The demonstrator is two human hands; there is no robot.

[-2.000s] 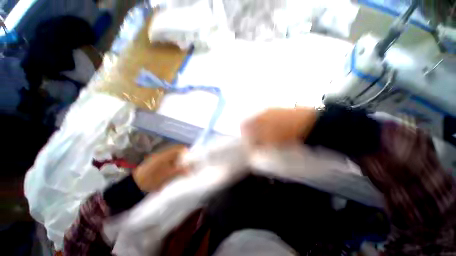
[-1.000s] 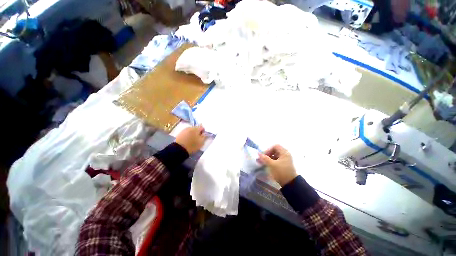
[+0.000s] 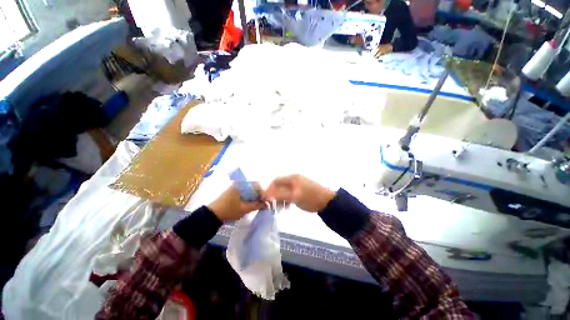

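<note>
My left hand holds a bundle of white strips at its upper end, together with a light blue strip. The bundle hangs over the front table edge, and part of the blue strip hangs against it. My right hand is at the top of the bundle, with its fingertips touching my left fingers and pinching the blue strip or the bundle; which one is too blurred to tell. The sewing machine stands to the right, apart from both hands.
A brown board lies at the left table edge. White cut pieces are heaped behind. White cloth hangs at the left. Snips lie on the right front. A person sits at a machine behind. Thread cones stand at the back right.
My hands have come together at the top of the bundle, the right one moving left. The blue strip now stands up from my left hand. The view has risen, showing more background.
</note>
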